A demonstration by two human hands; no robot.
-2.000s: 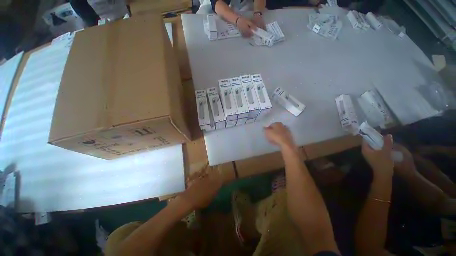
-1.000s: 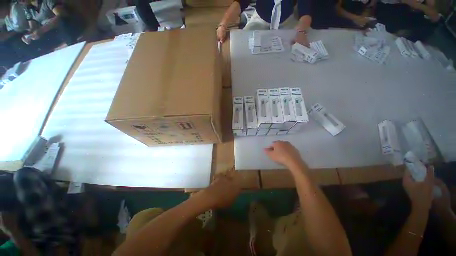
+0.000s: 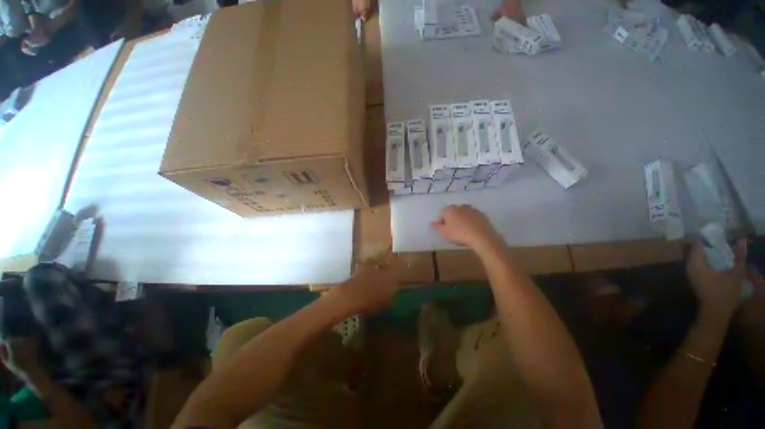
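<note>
A tight block of upright white cartons (image 3: 453,147) with dark printed lettering stands in front of me. One single carton (image 3: 555,159) lies flat to its right. My right hand (image 3: 463,224) is just in front of the block, fingers curled, resting at the white sheet; no item shows in it and it does not touch the cartons. My left hand (image 3: 373,283) is at the brown table edge, blurred and dark; its fingers are hard to make out and no item shows in it.
A large brown cardboard box (image 3: 268,100) stands left of the block. At right a neighbour's hands (image 3: 717,264) hold a white item near a carton (image 3: 659,191) and film. Across the table lie loose cartons (image 3: 528,33) by a person's fingers. People sit at left.
The view has shifted, so the table sits higher in the picture. My hands have stayed in nearly the same place. The person across has mostly left the picture's top edge.
</note>
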